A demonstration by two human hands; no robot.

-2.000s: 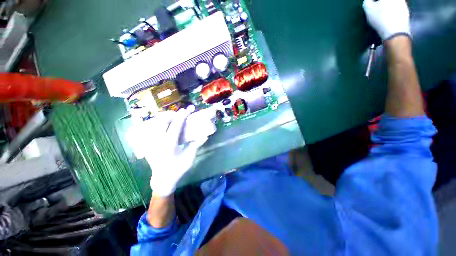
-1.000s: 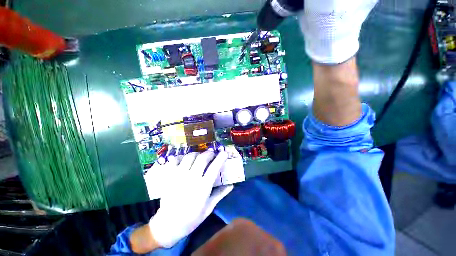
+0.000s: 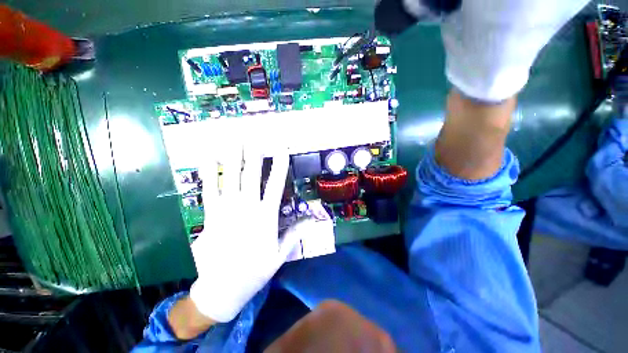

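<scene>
A power circuit board [image 3: 310,86] lies on the green mat, with a long white heat sink [image 3: 330,127] across it and two copper-red wound rings [image 3: 338,186] at its lower right. My left hand [image 3: 237,220], in a white knit glove, lies over the board's lower left part. Its fingers are apart and reach the heat sink; they hide the parts below. A white block [image 3: 313,238] shows beside its thumb at the board's near edge. My right hand [image 3: 485,52], gloved and cut off by the top edge, grips a black electric screwdriver [image 3: 396,15] above the board's upper right corner.
A bundle of long green strands [image 3: 58,186] lies at the left. A red-orange tube with a metal tip [image 3: 34,41] is above it. A black cord [image 3: 571,131] runs at the right. Another board [image 3: 611,41] and a person's blue sleeve [image 3: 609,172] show at the right edge.
My right hand has come in from the far right with the screwdriver, and has since lifted slightly up and right. My left hand has moved up from the near edge over the board.
</scene>
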